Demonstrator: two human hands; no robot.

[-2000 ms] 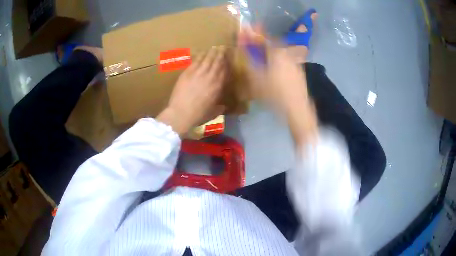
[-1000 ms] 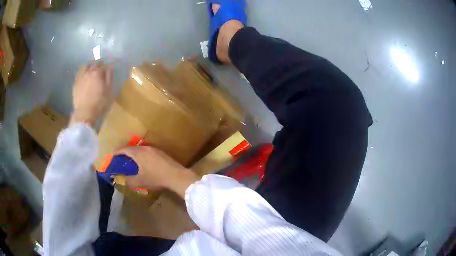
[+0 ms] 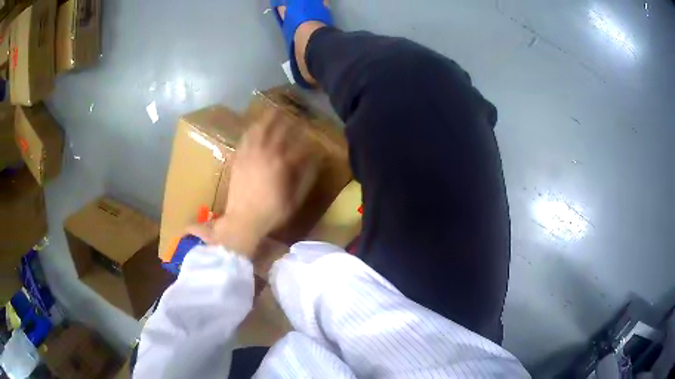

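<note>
The brown shipping carton [image 3: 194, 166] stands between my legs, with shiny clear tape over its top edge. A small red-orange seal label [image 3: 204, 214] shows beside my left wrist. My left hand [image 3: 270, 166] is blurred over the carton's right part, with no object seen in it. My right hand [image 3: 206, 231] is mostly hidden behind my left forearm. It is closed on the blue and orange tape gun [image 3: 183, 252] at the carton's near left side. Pale yellow backing paper [image 3: 344, 215] lies right of the carton, partly behind my leg.
An open carton [image 3: 115, 240] sits on the floor at left. Stacked cartons [image 3: 33, 55] are at the upper left. My dark-trousered leg [image 3: 429, 170] and blue sandal [image 3: 305, 11] are on the right. Dark items [image 3: 625, 344] lie at the lower right corner.
The view has turned left. My left hand has moved right, from beyond the carton's left side to over it. My right hand still holds the tape gun, now partly covered by my left arm.
</note>
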